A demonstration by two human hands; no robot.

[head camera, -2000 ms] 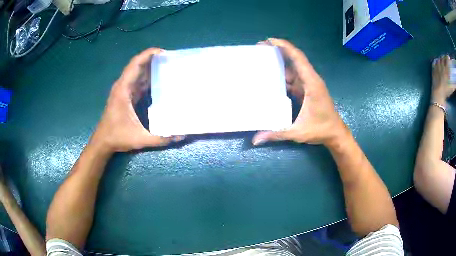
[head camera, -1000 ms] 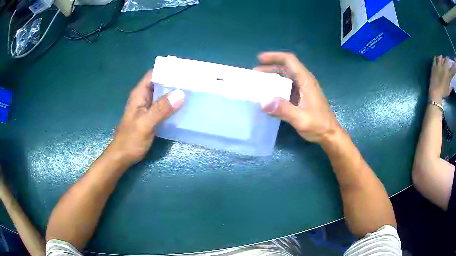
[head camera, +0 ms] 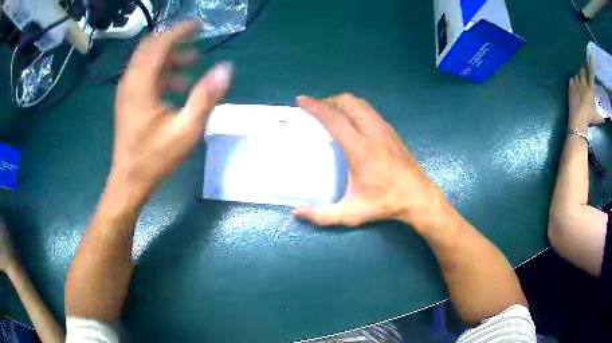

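The whole unit (head camera: 268,167), a white cover on a frosted tub, is in the middle of the view, with the cover's side toward the back and the frosted tub toward me. A small dark mark shows on the cover's side. My right hand (head camera: 369,164) grips the unit's right end, fingers over the back edge and thumb at the front edge. My left hand (head camera: 158,107) is blurred, raised at the unit's upper left, fingers apart and holding nothing. Whether the unit rests fully on the mat is hard to tell.
A blue and white retail box (head camera: 478,50) stands at the upper right. A clear plastic bag (head camera: 218,17), cables and a white power strip (head camera: 127,23) lie at the upper left. Another blue box (head camera: 8,166) is at the left edge. Other people's arms show at right (head camera: 574,167) and left.
My left hand has let go of the unit and moved up and left. My right hand has shifted to grip the unit's right end. The unit has levelled from its tilt.
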